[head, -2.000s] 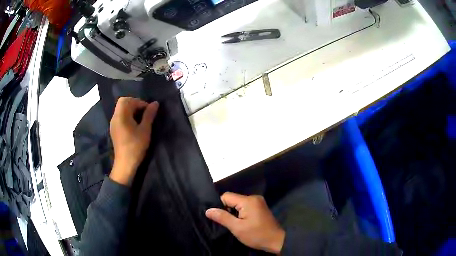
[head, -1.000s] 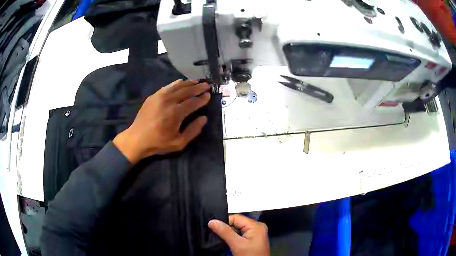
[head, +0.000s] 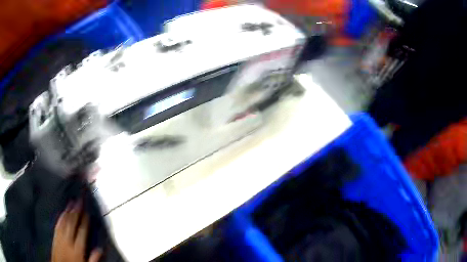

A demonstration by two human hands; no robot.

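The black bag panel [head: 25,215] lies at the lower left of the blurred view, reaching up to the head of the white sewing machine [head: 205,46]. My left hand [head: 74,235] rests on the black cloth below the machine head, partly cut off by the bottom edge; its fingers are spread and I cannot tell whether they grip the cloth. My right hand is out of the picture. The needle area is too blurred to make out.
Thread snips [head: 160,142] lie under the machine arm on the white table [head: 215,179]. A blue crate [head: 379,169] holding black pieces stands against the table's front edge. Another blue crate [head: 97,25] is behind the machine. Orange sacks [head: 440,153] and a dark-clothed person, partly seen, are at the right.
The view has swung to the right, so the machine and panel now sit further left. My left hand shows lower, away from the needle area in the picture. My right hand has left the picture.
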